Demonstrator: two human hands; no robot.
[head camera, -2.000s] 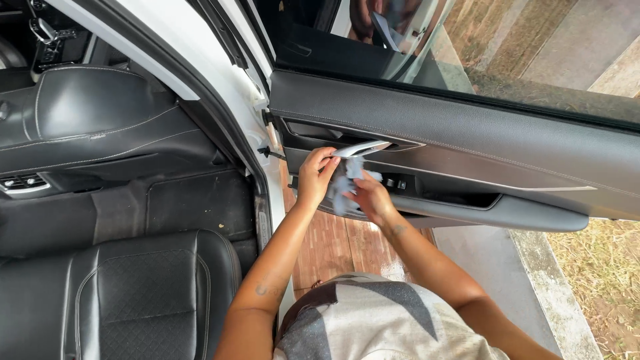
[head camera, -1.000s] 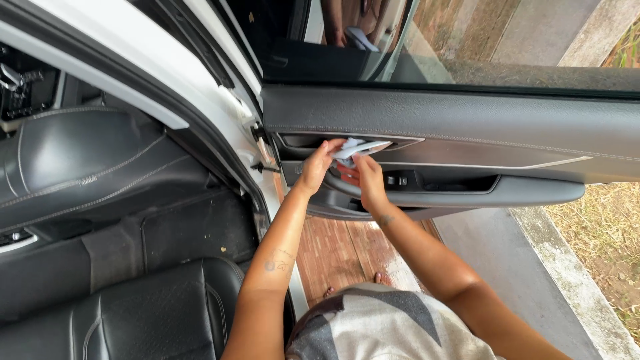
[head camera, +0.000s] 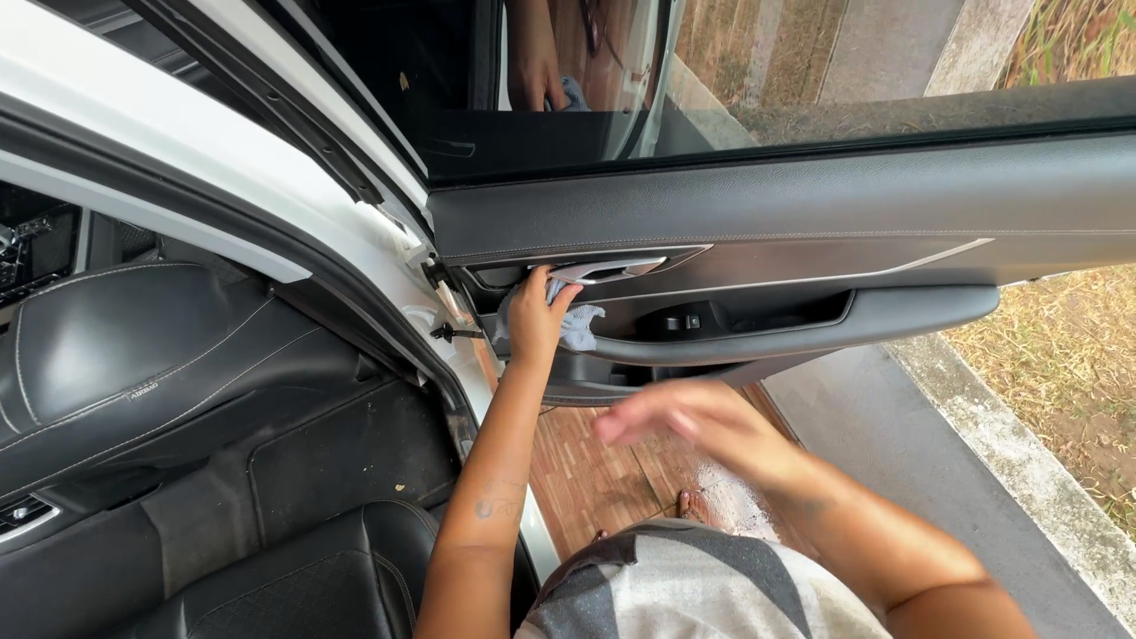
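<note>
My left hand (head camera: 536, 321) grips a light blue cloth (head camera: 581, 327) at the front end of the silver inner door handle (head camera: 612, 269). Part of the cloth hangs below the fingers, over the front of the armrest. My right hand (head camera: 688, 421) is blurred, held off the door below the armrest (head camera: 914, 311), with nothing seen in it; its fingers are partly hard to make out. The window switch (head camera: 682, 322) sits in the armrest, right of the cloth. The black door panel (head camera: 781, 200) stands open in front of me.
The white door frame (head camera: 461, 364) and door check strap (head camera: 457, 333) are at the left. Beyond them are a black front seat (head camera: 115, 355) and a rear seat (head camera: 311, 577). Wet brown floor tiles (head camera: 595, 470) lie below. The window (head camera: 568, 142) reflects a hand and cloth.
My right hand has come away from the handle and cloth, down toward my body. My left hand stays by the handle with the cloth, which now hangs lower.
</note>
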